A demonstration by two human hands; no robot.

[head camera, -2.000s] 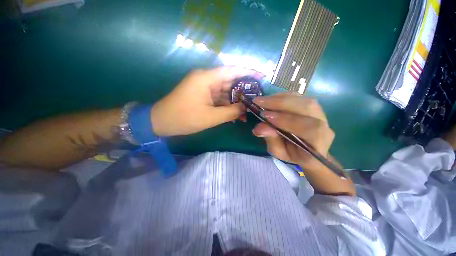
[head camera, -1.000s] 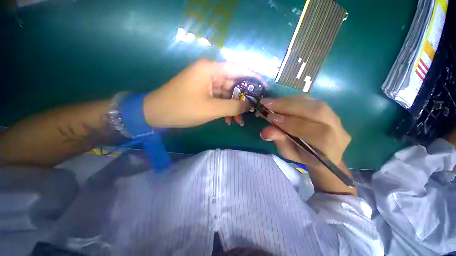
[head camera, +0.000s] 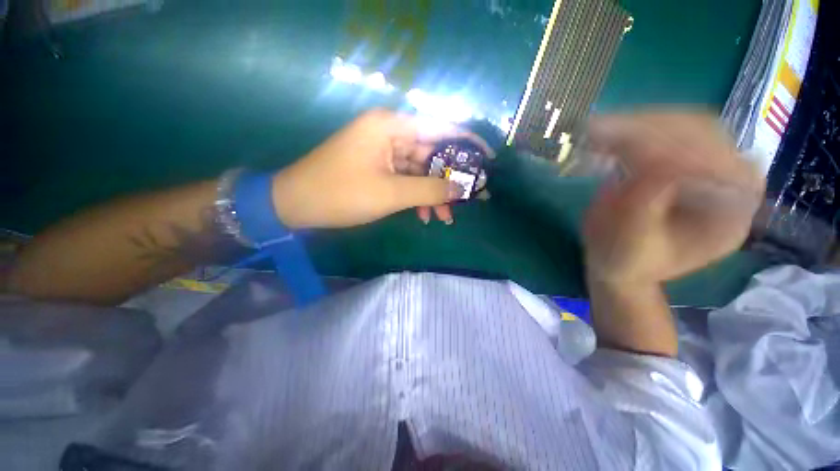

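My left hand (head camera: 355, 179) holds a round black watch housing (head camera: 446, 158) by its edge, open side up. A small white block (head camera: 465, 184) and a tiny yellow piece show inside it. My right hand (head camera: 672, 198) is raised to the right of the housing, apart from it, and is strongly blurred. The tweezers cannot be made out clearly; a faint blurred streak shows near its fingertips. The striped adhesive strip sheet (head camera: 573, 69) lies on the green mat behind the hands, with pale gaps at its near end.
A yellow transparent sheet (head camera: 387, 32) lies behind the glare on the green mat (head camera: 184, 110). A stack of white papers or bags (head camera: 790, 69) and a black tray (head camera: 820, 138) are at right. Another person's pale sleeve (head camera: 783, 340) is at lower right. My left wrist wears a blue strap (head camera: 256, 207).
My right hand has moved from the housing to the right, and the tweezers have left the housing. The white block now shows uncovered. My left hand still holds the housing.
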